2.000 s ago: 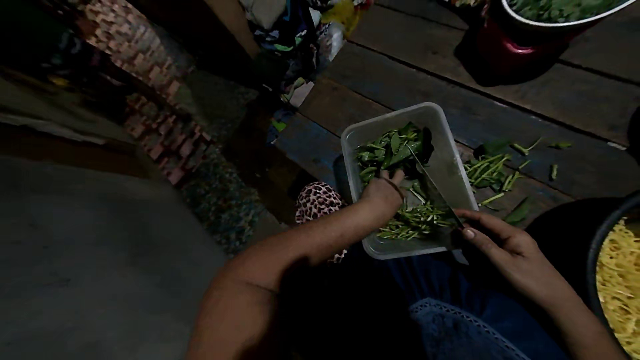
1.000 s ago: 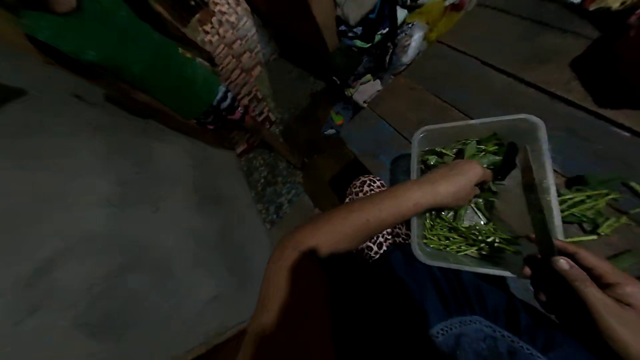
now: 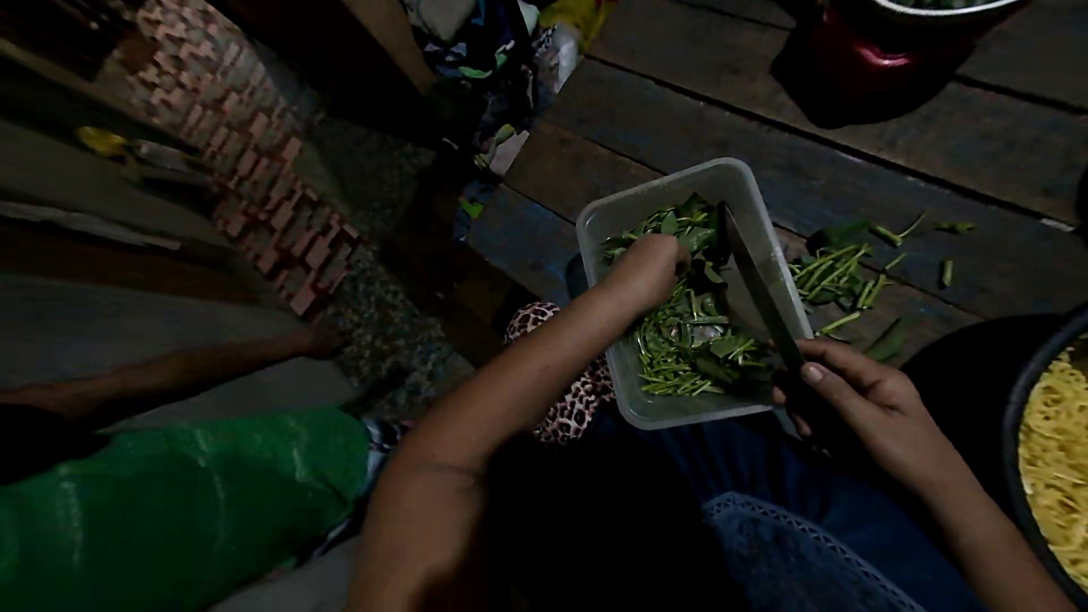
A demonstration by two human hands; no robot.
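Observation:
A translucent plastic container point(image 3: 629, 387) rests at my lap, holding cut green stems and leafy greens point(image 3: 680, 374). My left hand point(image 3: 659, 265) reaches into it, bent down on the leaves; its fingertips are hidden, so whether it grips any cannot be told. My right hand point(image 3: 850, 395) holds a knife point(image 3: 756, 285) by its dark handle at the container's right edge, the long blade slanting up over the inside. More cut stems point(image 3: 829, 276) lie on the wooden planks just right of the container.
A dark pot point(image 3: 1011, 425) of yellow noodles point(image 3: 1054, 467) stands at the right. A red vessel point(image 3: 888, 68) with a pale-rimmed bowl of greens is at the top right. Plastic bags point(image 3: 557, 51) lie at the planks' far end. Another person's arm point(image 3: 170, 370) and green clothing point(image 3: 195, 493) show at left.
The view has swung about. The other person's arm now shows at the left. My left hand stays over the greens in the container, and the knife remains in my right hand.

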